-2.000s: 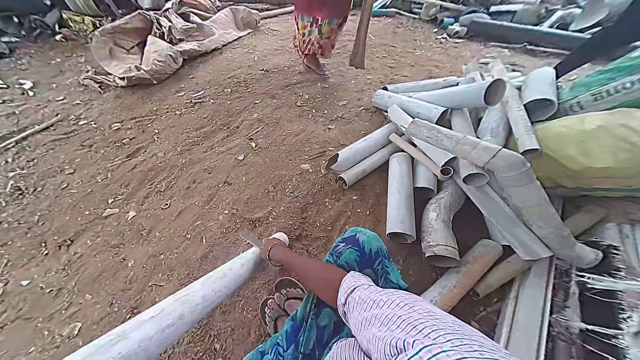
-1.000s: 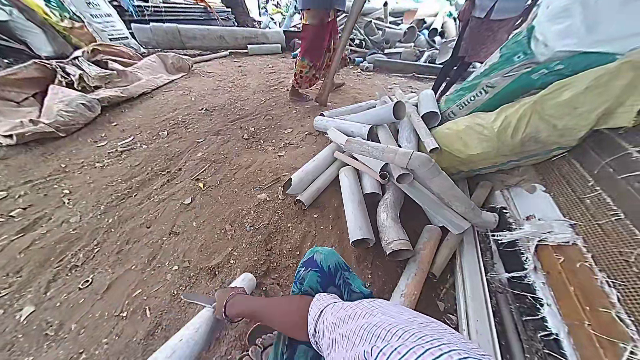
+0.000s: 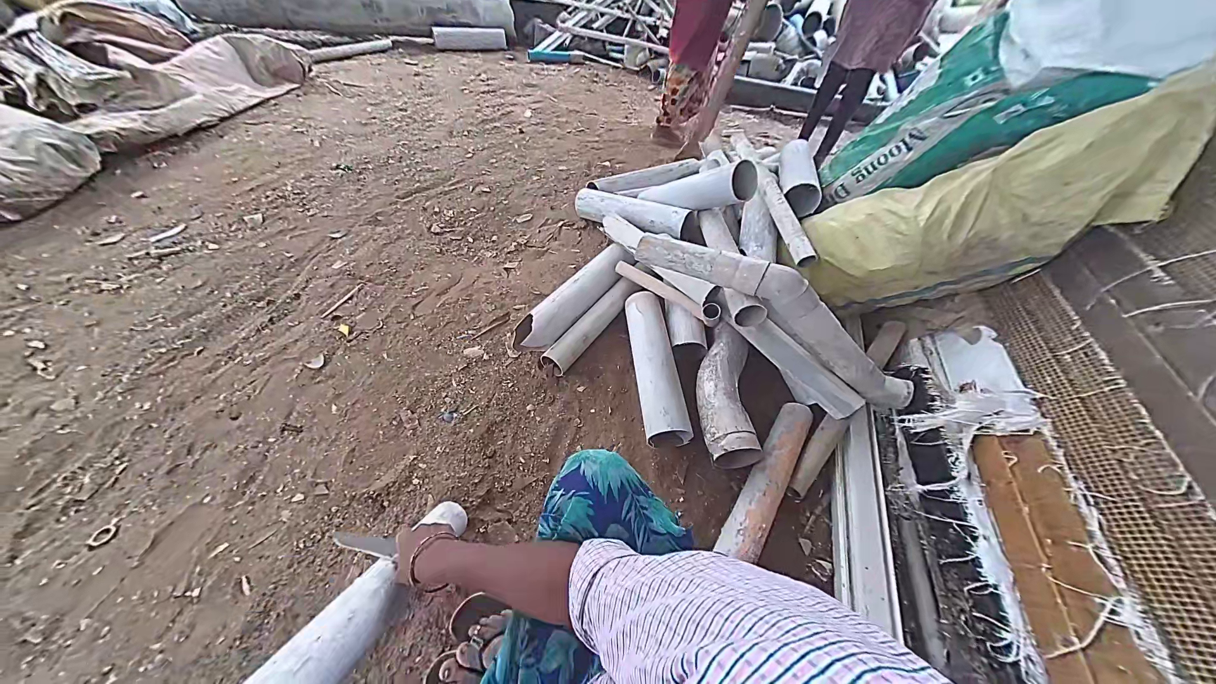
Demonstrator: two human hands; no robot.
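My right hand is closed around a flat metal blade, seemingly a knife, whose visible part juts out to the left. Hand and blade are at the upper part of a long whitish pipe, whose rounded far end shows just past the hand. The pipe runs down out of view at the lower left. Whether the blade touches the pipe, I cannot tell. A bracelet circles my right wrist, and the striped sleeve reaches in from below. My left hand is out of view. My sandalled feet are right of the pipe.
Ahead to the right lies a heap of grey pipe pieces. Beyond it are a yellow sack and a green sack. Two people stand at the back, near a wooden pole. Crumpled sheeting lies far left.
The view has shifted, bringing more of the sacks and mesh at the right into sight. The right hand stays by the pipe's end with the blade in it.
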